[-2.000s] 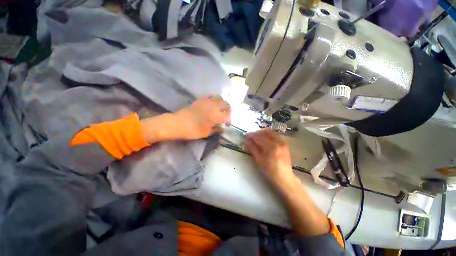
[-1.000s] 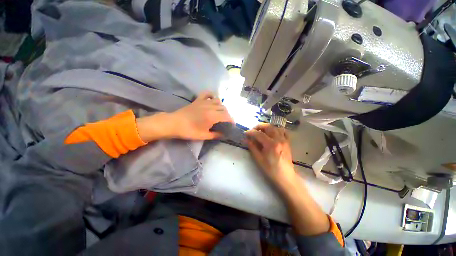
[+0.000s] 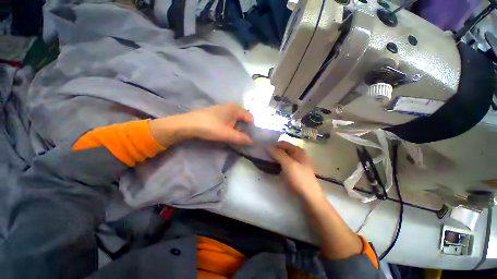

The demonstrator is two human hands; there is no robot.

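The grey garment body is heaped at the left and runs to the needle area, where bright light washes out the presser foot. A grey strip with a dark edge lies between my hands, in front of the needle. My left hand rests on the cloth left of the needle, thumb and fingers apart around its edge. My right hand pinches the strip's near edge just in front of the needle. The off-white sewing machine head stands above and right of both hands.
Black thread snips and a white tape loop lie right of my right hand. A black cable crosses the table. A white switch box is at the right. Purple cloth and striped strips are behind the machine.
My left hand has opened between thumb and fingers and turned on the cloth. The strip between my hands has shifted, showing more dark edge near my right fingers. The view has shifted slightly.
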